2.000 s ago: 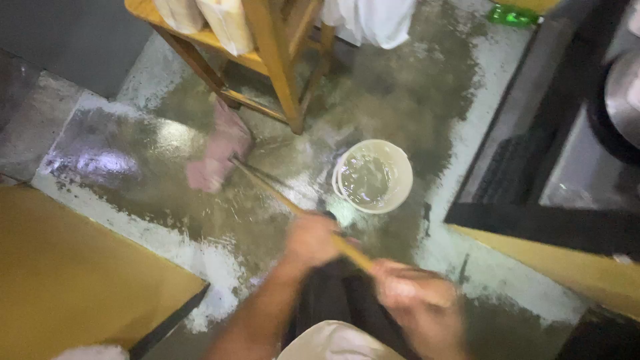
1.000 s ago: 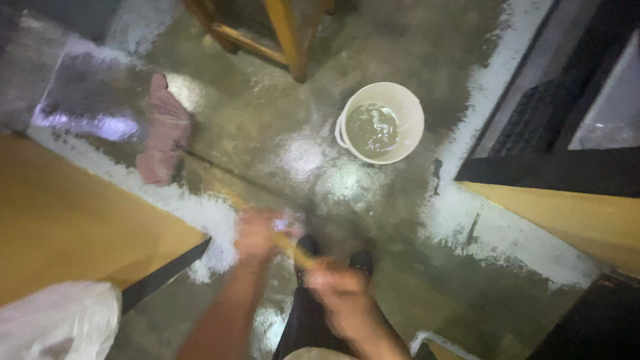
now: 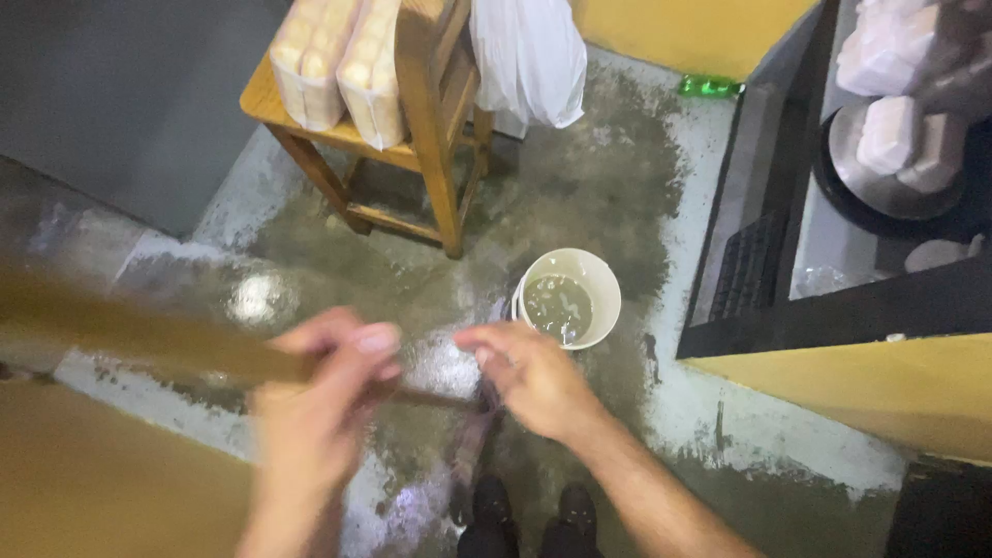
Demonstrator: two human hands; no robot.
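Observation:
My left hand [image 3: 322, 380] grips a wooden pole [image 3: 155, 329], whose near end runs blurred toward the left edge. The pole's far end slopes down toward a dark, wet cloth [image 3: 474, 442] on the floor in front of my shoes. My right hand [image 3: 531, 372] is off the pole, with its fingers loosely apart, just left of and below a white plastic bucket [image 3: 610, 298]. Murky water with some froth stands in the bucket, and its handle hangs on the left side. The cloth's edges are blurred.
A wooden chair [image 3: 430, 139] bears packs of rounded pale items [image 3: 310, 85]; a white plastic bag [image 3: 531, 62] hangs beside it. A green plastic bottle [image 3: 707, 86] lies near the wall. A yellow-sided counter [image 3: 852, 380] stands right, another yellow surface [image 3: 116, 465] lower left. The floor [image 3: 387, 287] looks wet.
My right hand has let go of the pole, which both hands held before. The cloth has moved from the floor at the left to near my feet, and the pole's near end has swung left.

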